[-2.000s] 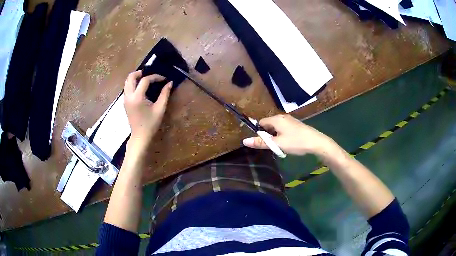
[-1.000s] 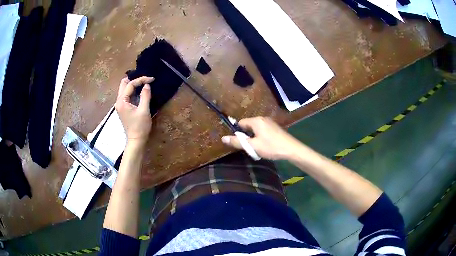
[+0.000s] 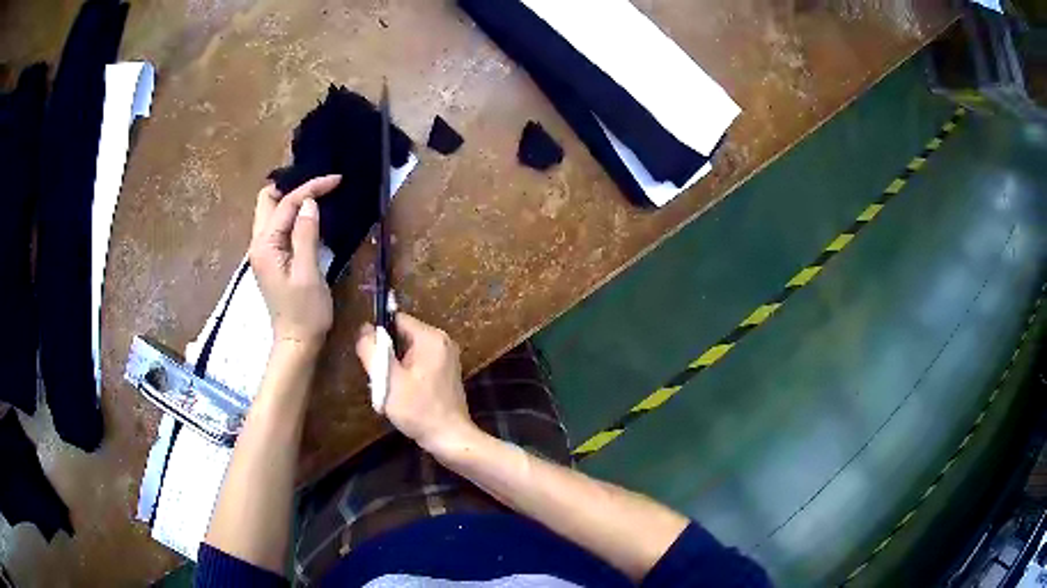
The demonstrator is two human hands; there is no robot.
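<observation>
My right hand (image 3: 416, 379) holds the tailor's shears (image 3: 384, 236) by the pale handle, blades pointing away from me over the right part of the dark fabric (image 3: 342, 144). My left hand (image 3: 293, 258) rests at the near left edge of this fabric, thumb and index finger on or just above it; whether it pinches the cloth I cannot tell. A white paper pattern strip (image 3: 243, 333) runs from under the fabric toward the near left. A silvery metal weight (image 3: 189, 391) lies across the strip, its right end partly behind my left forearm.
Two small dark offcuts (image 3: 540, 146) lie right of the fabric. White paper over dark cloth (image 3: 643, 69) lies at the back right. Long dark pieces (image 3: 75, 230) and a ragged dark scrap (image 3: 29, 477) lie at the left. The brown table's edge runs diagonally; green floor with yellow-and-black tape (image 3: 792, 287) lies beyond.
My right hand and the shears have moved left and turned, so the blades now point straight away from me. My left hand has shifted little. The view has turned, showing more floor at right.
</observation>
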